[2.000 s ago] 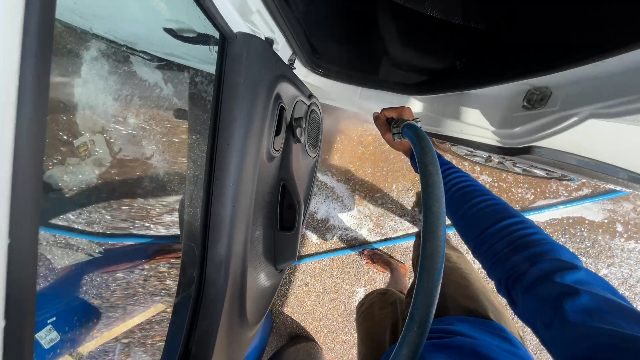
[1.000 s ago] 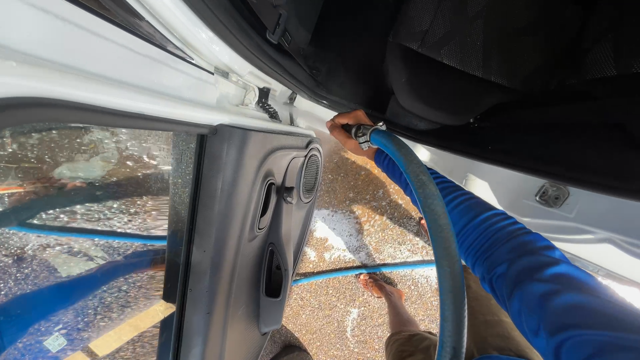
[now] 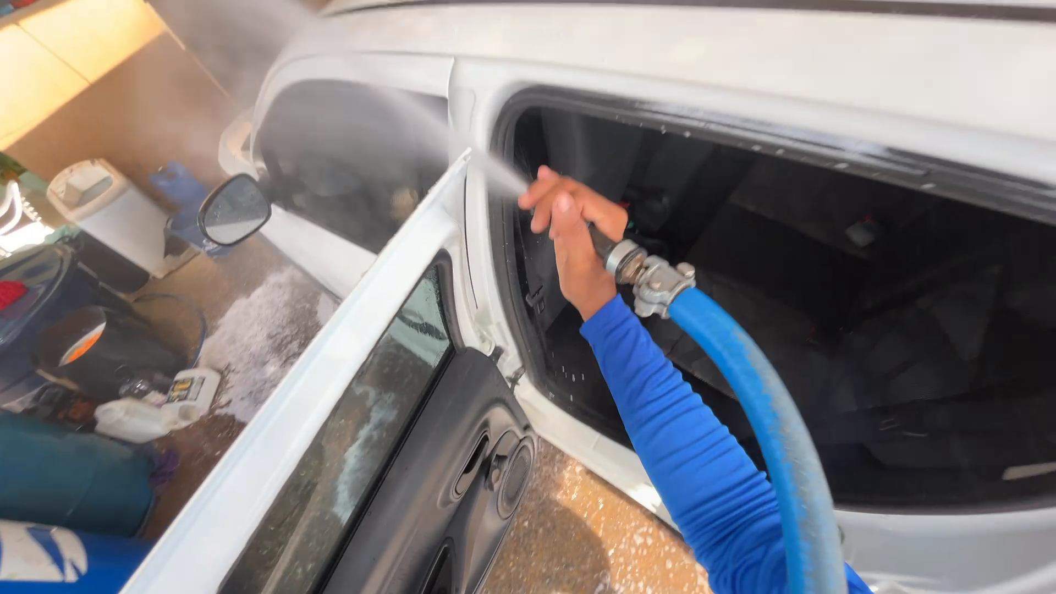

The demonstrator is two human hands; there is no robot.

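Note:
My right hand, in a blue sleeve, is closed around the nozzle end of a thick blue hose. A metal coupling with a clamp joins the hose just behind my fingers. From the nozzle a fan of water spray shoots to the upper left, past the top corner of an open car door. The hand is in front of the dark rear door opening of a white car. My left hand is out of view.
At the left, a side mirror projects above wet ground with foam. Beyond it are a white plastic container, a black bucket, plastic jugs and a teal drum. The open door's dark inner panel spans the lower middle.
The view has swung up and left, bringing the roof side, mirror and containers into sight. My right hand with the hose is now raised beside the door's upper corner, and the spray shows plainly.

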